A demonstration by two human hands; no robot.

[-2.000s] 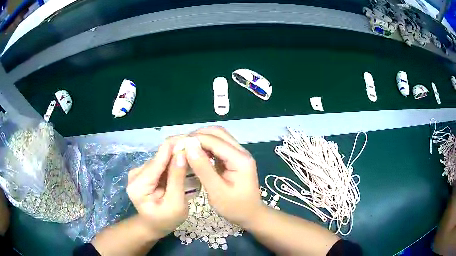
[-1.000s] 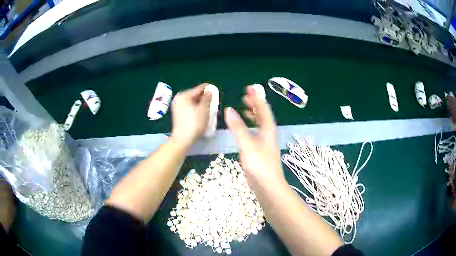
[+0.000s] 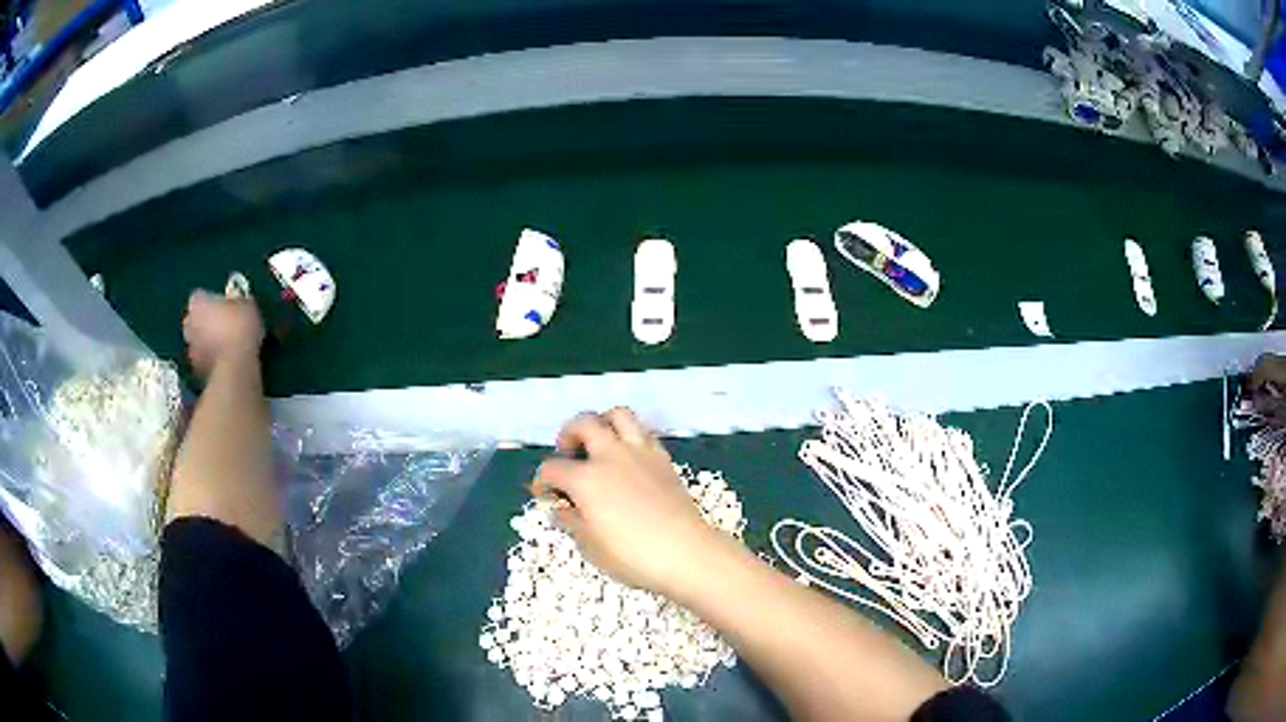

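Note:
My left hand (image 3: 223, 332) is at the far left of the belt, with its fingers closed round a long white car piece (image 3: 237, 286); only the tip shows. My right hand (image 3: 621, 494) is at the upper edge of the heap of small cream parts (image 3: 607, 621), fingers curled; whether they pinch a part is hidden. One long white car piece (image 3: 653, 291) lies upright in view on the belt, and another long white car piece (image 3: 811, 291) lies to its right.
Painted shells (image 3: 530, 284) lie on the green belt (image 3: 423, 169), one beside my left hand. A clear bag (image 3: 106, 466) of parts stands at left by the post. A cord bundle (image 3: 931, 522) lies right of the heap. Grey rail (image 3: 705, 392) separates worktop and belt.
A long white piece has been let go onto the belt at centre. My left hand has moved far left. My right hand has come back to the heap. The belt's pieces have shifted right.

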